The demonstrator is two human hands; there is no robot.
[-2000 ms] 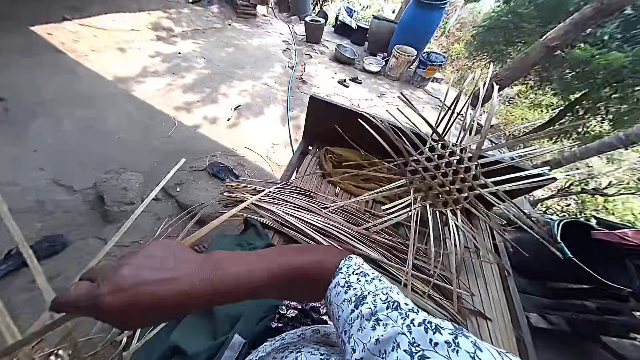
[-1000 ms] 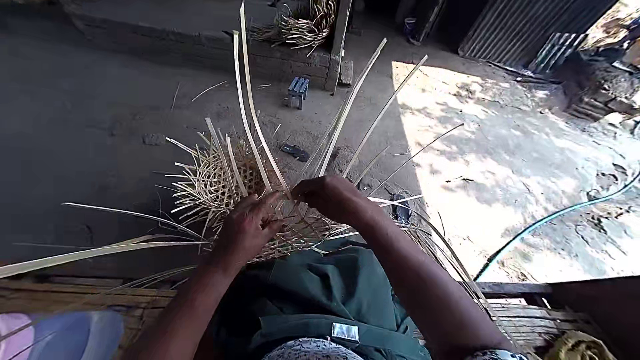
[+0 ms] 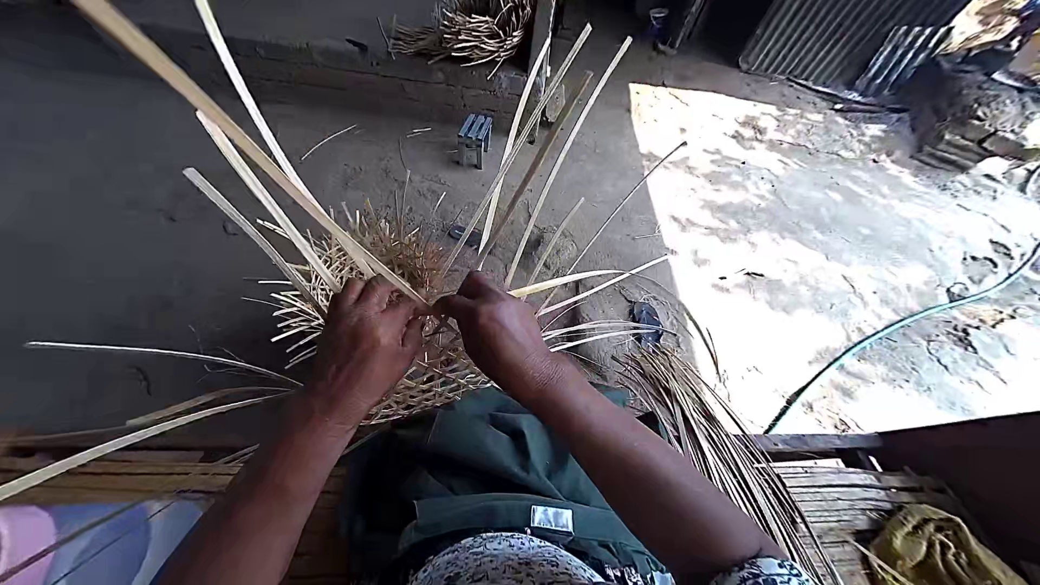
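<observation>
An open-weave panel of flat bamboo or cane strips lies over my lap, its long loose ends fanning out on both sides. My left hand pinches a wide pale strip near the top edge of the weave. Close beside it, my right hand has its thumb and fingers closed on strips at the same edge; just which strips is hidden by the fingers. Beyond the panel, on the ground, stands another woven piece with many short strip ends.
A bundle of thin strips lies at my right on the slatted bench, near a yellowish cloth. A small stool, a dark sandal and a hose are on the ground. More strips lie on a ledge.
The view has swung from the bench at my right to my lap. Both hands now work together at the weave, and a wide strip now slants up to the left from them.
</observation>
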